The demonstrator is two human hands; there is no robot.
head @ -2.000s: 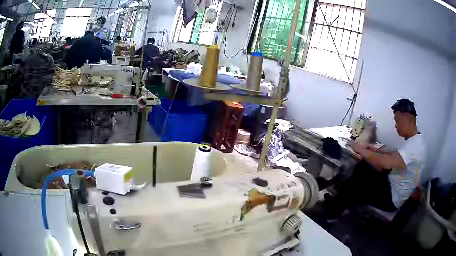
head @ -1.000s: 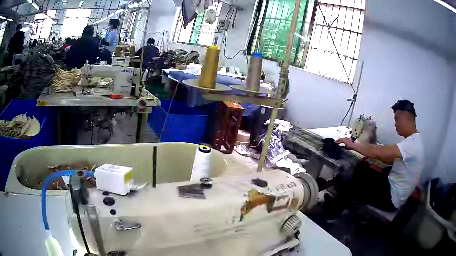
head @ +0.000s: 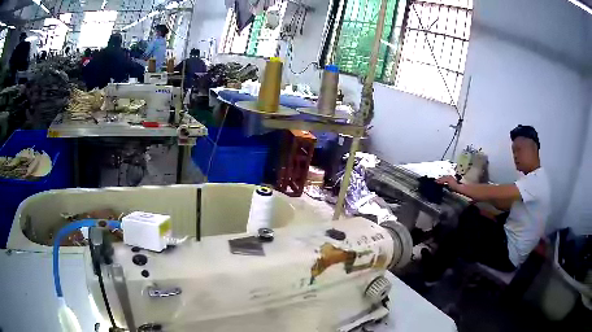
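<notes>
No hand of mine is in the picture. A cream lockstitch machine head [head: 259,285] with a brown worn patch lies across the bottom centre. Its grey handwheel [head: 397,245] is at the right end. A small white thread spool [head: 261,211] stands upright behind the head. An olive-gold thread cone [head: 270,85] and a greyish-brown cone with a blue tip [head: 329,91] stand on the thread stand [head: 350,172]. The sewing lamp's blue neck [head: 56,259] curves down at the left beside a white box [head: 145,231]. The needle area is cut off by the lower edge.
A cream trough [head: 162,194] lies behind the head, with scraps inside. Blue bins [head: 237,159] and another machine table [head: 123,130] are beyond. A person in a white shirt [head: 533,201] sits at a machine on the right. Other people are at the far left.
The seated person's arm has reached forward over the dark cloth, and their head has turned slightly. A standing person at the back left has come into clearer view. The near machine has not changed.
</notes>
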